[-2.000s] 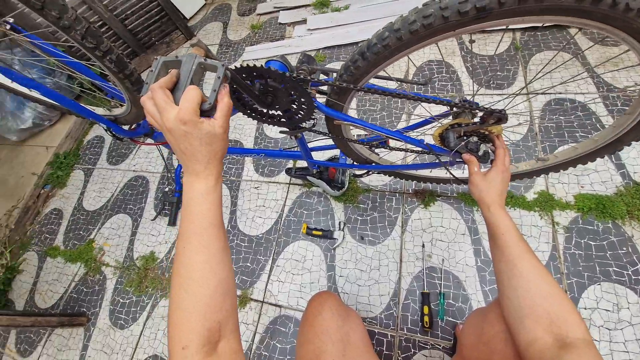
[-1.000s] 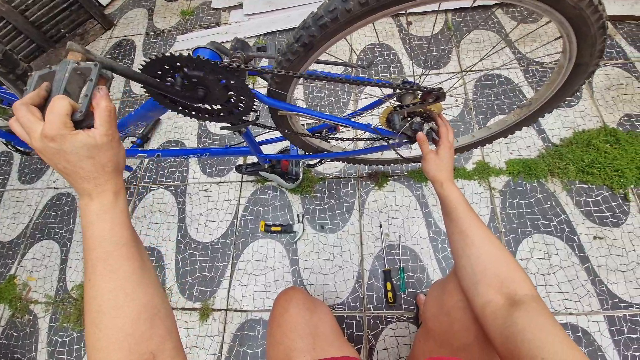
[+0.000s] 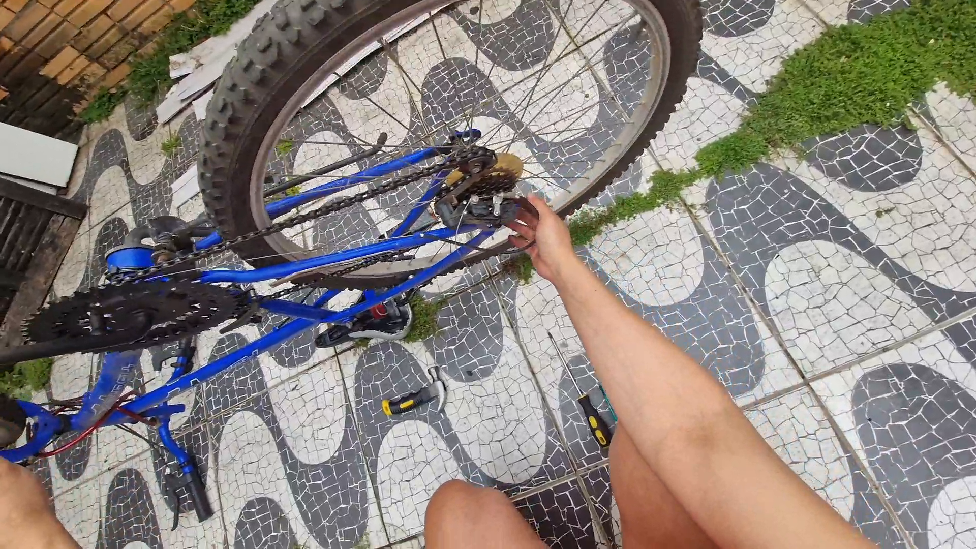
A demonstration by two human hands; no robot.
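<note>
A blue bicycle frame (image 3: 335,252) lies across the left half, with its knobby-tyred rear wheel (image 3: 221,130) at the top. My right hand (image 3: 547,238) is at the rear derailleur (image 3: 482,210), thumb and fingertips at its outer end; whether they grip it is unclear. Beside the derailleur are the rear sprockets (image 3: 492,177). A chain (image 3: 335,204) runs from there towards the black toothed chainring (image 3: 137,313). The crank arm (image 3: 30,352) leaves the left edge of the view. Only a piece of my left arm shows at the lower left; that hand is out of view.
A small hammer (image 3: 414,398) with a yellow-and-black handle and a screwdriver (image 3: 593,421) lie on the patterned stone paving; a green tool is partly hidden by my arm. The handlebar grip (image 3: 198,492) is at lower left. Boards (image 3: 206,76) lie behind the wheel. Grass (image 3: 854,76) grows upper right.
The view has swung, bringing the rear wheel closer. My left hand, seen on the pedal in both earlier frames, has left the view. My right hand remains at the rear derailleur.
</note>
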